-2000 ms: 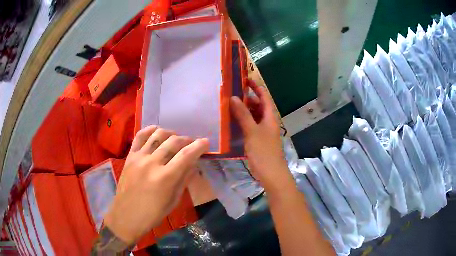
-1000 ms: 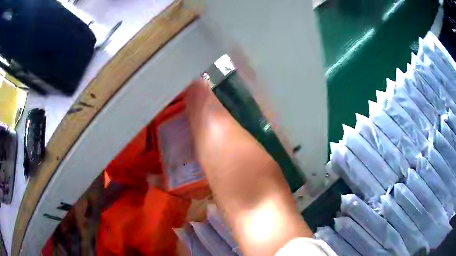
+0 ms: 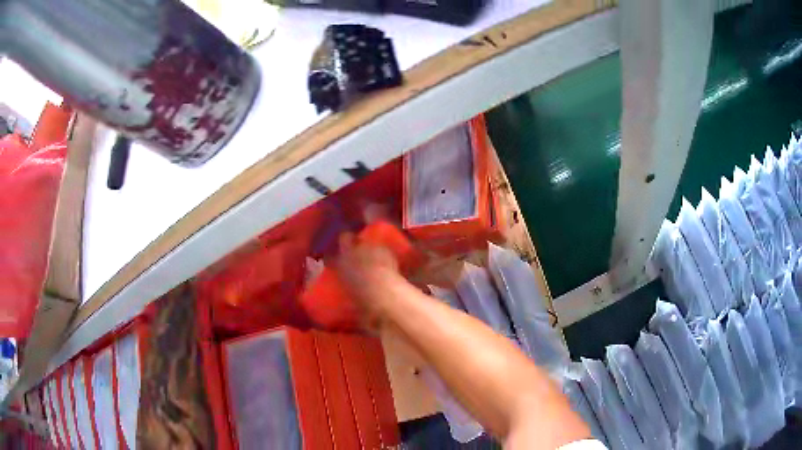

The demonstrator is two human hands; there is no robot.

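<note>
My right hand (image 3: 368,266) is blurred and reaches in from the lower right among orange-red box parts (image 3: 321,299). Orange shows on both sides of its fingers; whether it grips a piece is unclear. A dark patterned sleeve (image 3: 176,378) rises at the lower left, and my left hand is not visible beyond it, by the shelf edge. An orange box filled with a grey slab (image 3: 442,176) lies at the back of the plywood board (image 3: 409,373). Another filled orange box (image 3: 264,391) lies at the front, beside several upright orange box sides.
Bagged grey slabs (image 3: 519,303) stand by my right forearm, with long rows (image 3: 695,352) at the right. The white, wood-edged shelf (image 3: 264,211) overhangs the boxes. It holds a metallic tumbler (image 3: 185,92), a dark object (image 3: 352,66) and a dark pen (image 3: 118,163). A pale post (image 3: 659,132) stands right of the board.
The empty orange box held between both hands is no longer in them. My right hand has come down from the shelf edge into the orange parts. The view has shifted left, showing more shelf.
</note>
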